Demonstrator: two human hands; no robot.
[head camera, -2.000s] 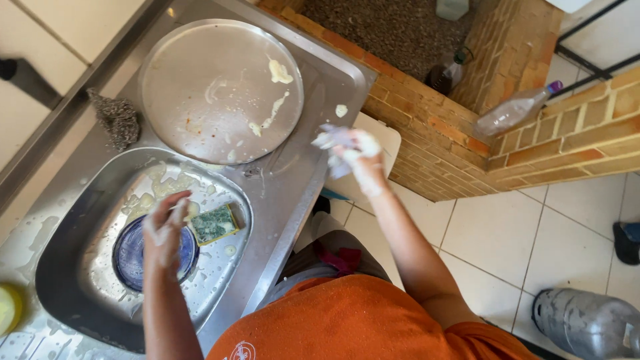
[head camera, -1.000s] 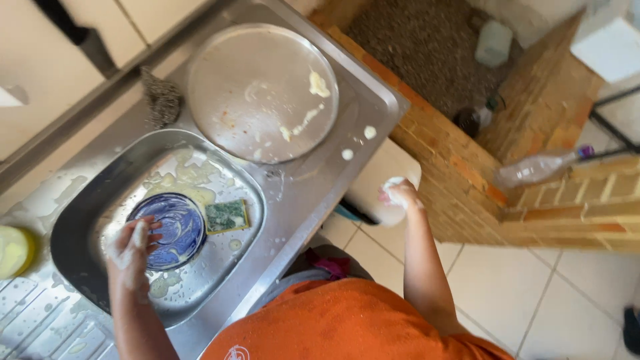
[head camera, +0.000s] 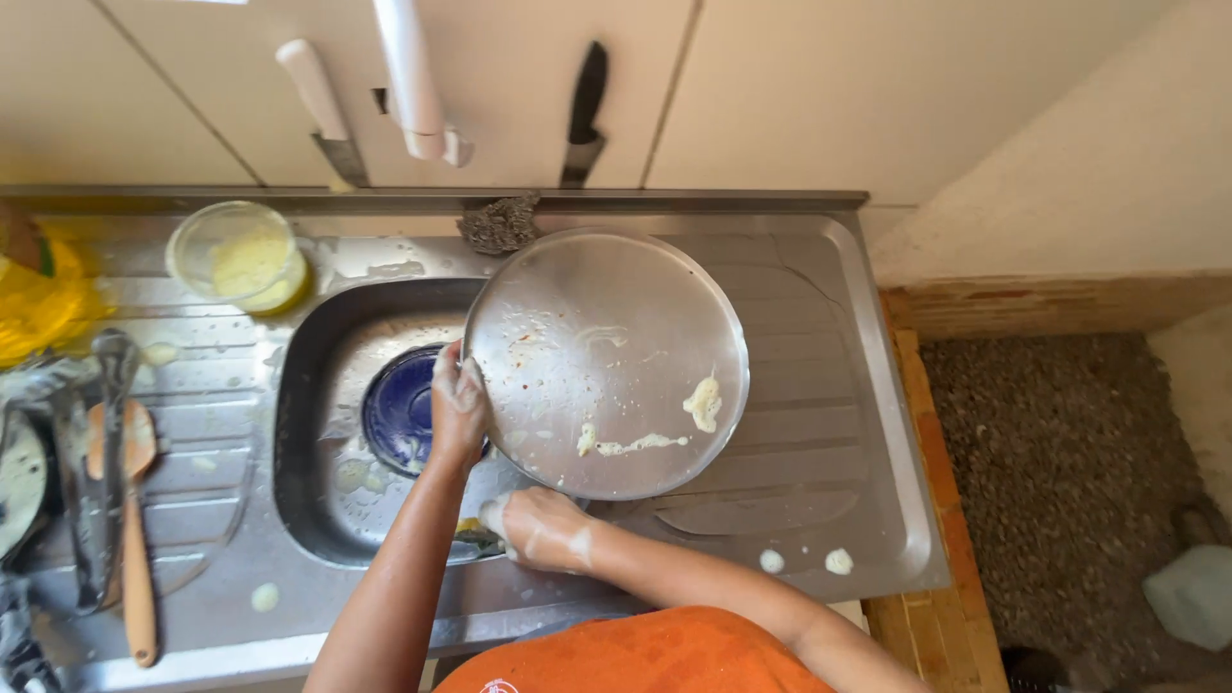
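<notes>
A round metal pan (head camera: 616, 366), smeared with soap foam, lies tilted partly over the sink basin (head camera: 322, 318) and partly over the right drainboard. My left hand (head camera: 458, 399), foamy, grips its left rim. Below the pan, my right hand (head camera: 539, 527) is at the basin's front edge with its fingers on a green-and-yellow sponge (head camera: 474, 539); how firmly they close on it is hidden. A blue round lid or dish (head camera: 399, 409) lies in the basin, partly behind my left hand. Steel wool (head camera: 499, 223) rests at the back ledge, touching or close to the pan.
A clear tub of yellowish paste (head camera: 241, 255) stands left of the basin. Metal utensils and a wooden spoon (head camera: 138, 539) lie on the left drainboard. Two knives, one black-handled (head camera: 585, 106), are on the tiled wall near a white faucet (head camera: 414, 87). Foam blobs dot the right front edge.
The view has swung left. My left hand has moved from above the blue item to the pan's rim, and the pan has shifted toward the basin. My right hand has come in to the sponge.
</notes>
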